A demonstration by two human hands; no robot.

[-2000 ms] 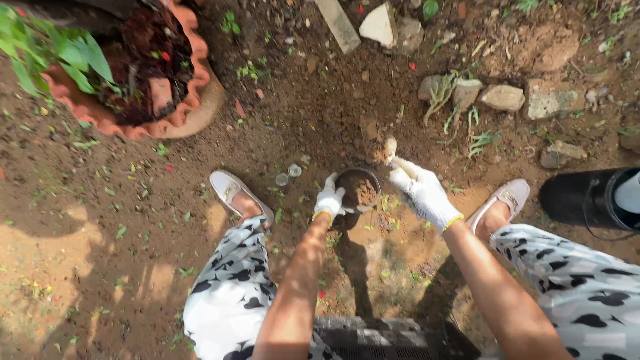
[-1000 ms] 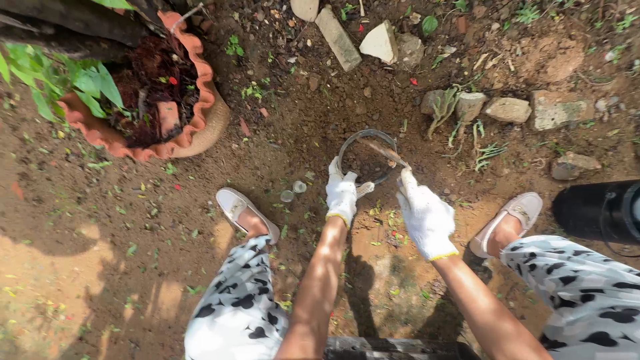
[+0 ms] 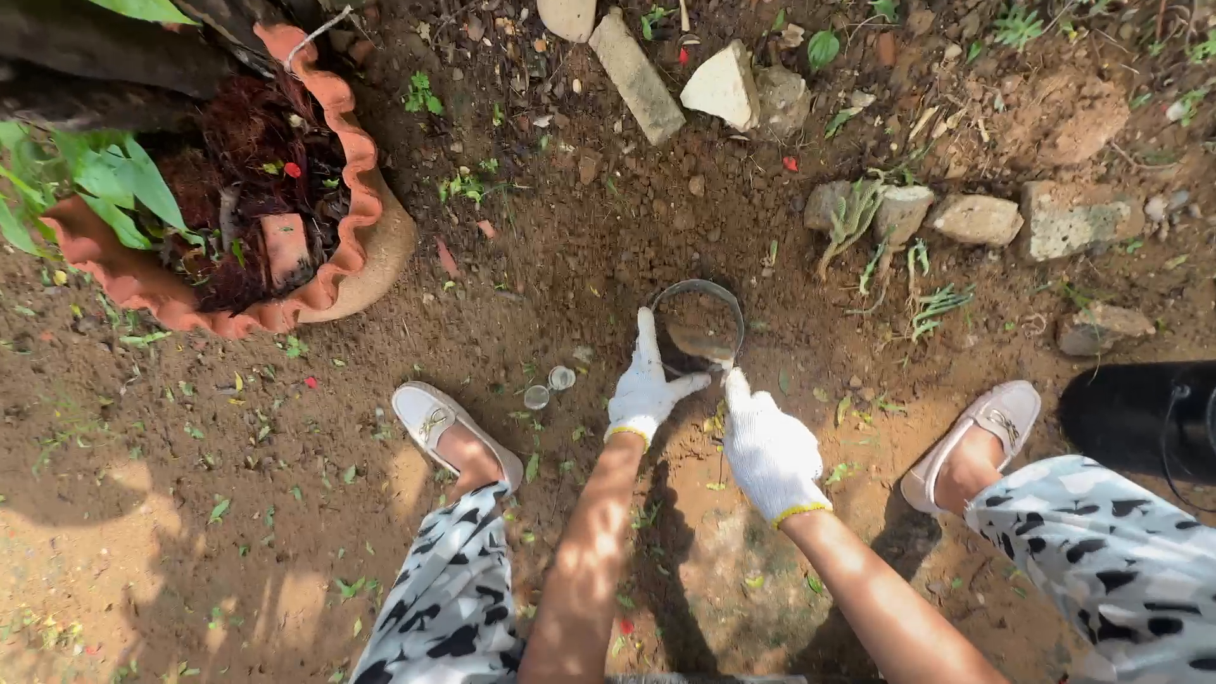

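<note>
Both my hands wear white knit gloves with yellow cuffs. My left hand (image 3: 651,385) grips the near left side of a round, dark-rimmed container (image 3: 738,318), its fingers along the wall and its thumb across the near side. My right hand (image 3: 771,446) is closed at the container's near right edge, around the end of a small tool that reaches inside. A broad, tan, blade-like part (image 3: 698,340) shows within the rim; whether soil lies on it I cannot tell. Brown soil (image 3: 608,247) surrounds the container. Two small clear round pieces (image 3: 549,386) lie left of my left hand.
A terracotta pot with a wavy rim (image 3: 356,190) stands at the upper left. Stones (image 3: 977,219) and a brick-like block (image 3: 1083,220) line the upper right, near wilted seedlings (image 3: 936,309). A black bucket (image 3: 1130,418) lies at the right, past my shoe (image 3: 993,427).
The tool in my right hand held soil outside the container two seconds ago; now its end is inside the rim. The container, with soil seen in it then, has moved away from my body with my left hand.
</note>
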